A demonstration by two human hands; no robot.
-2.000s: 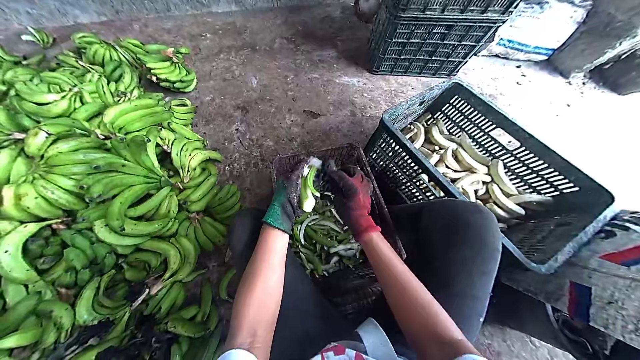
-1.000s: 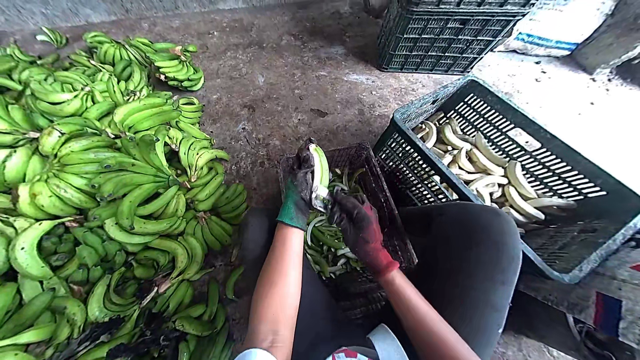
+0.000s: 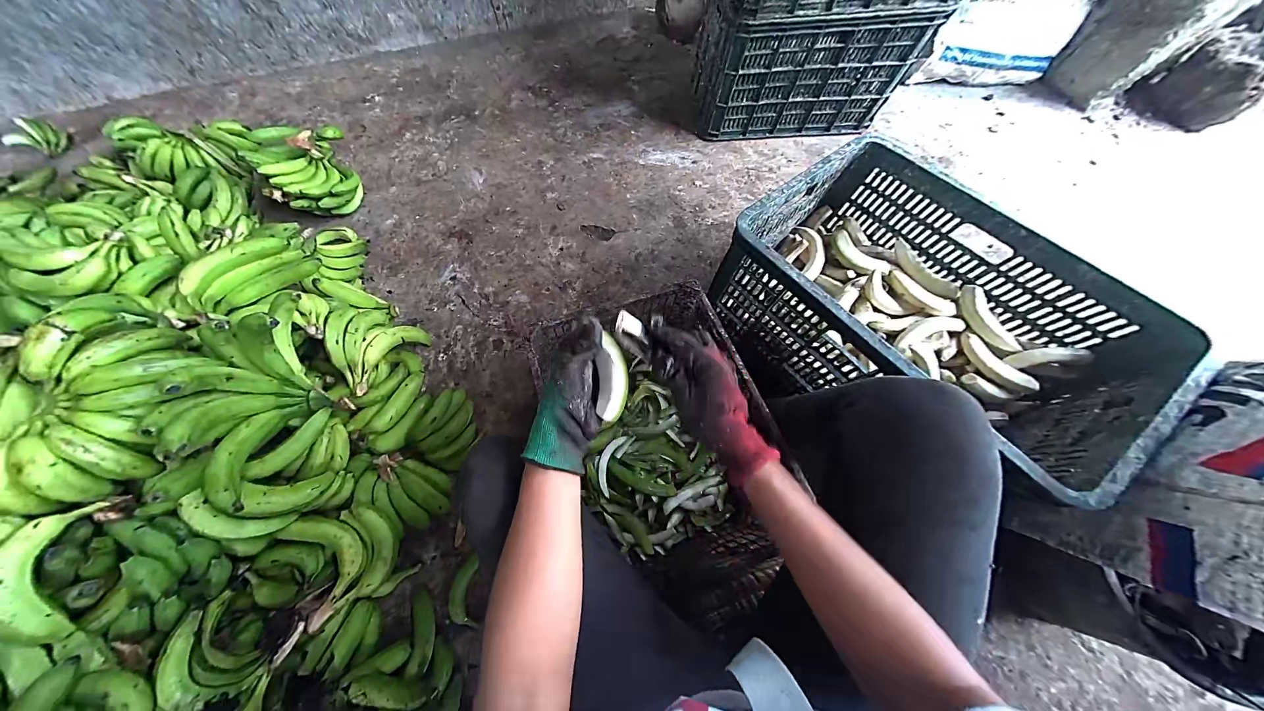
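My left hand (image 3: 573, 390), in a dark glove with a green cuff, grips a partly peeled green plantain (image 3: 611, 377). Close to its right is my right hand (image 3: 696, 380), in a dark glove with a red cuff; its fingers are closed around a small pale object (image 3: 630, 326), perhaps a peeler or a piece of peel, too blurred to tell. Both hands are above a dark crate (image 3: 691, 301) between my legs, which holds green peel strips (image 3: 647, 474). Peeled plantains (image 3: 923, 296) lie in the larger green plastic crate (image 3: 1071, 272) to the right.
Bunches of green plantains (image 3: 227, 385) cover the floor on the left. Stacked dark plastic crates (image 3: 805, 79) stand ahead, with a white sack (image 3: 992, 39) to their right. My knee (image 3: 899, 444) is against the large crate's near side. A concrete wall (image 3: 247, 39) runs behind.
The plantain in my left hand is turned, with its peeled pale side now facing my right hand. My right hand has moved up beside the plantain's upper end.
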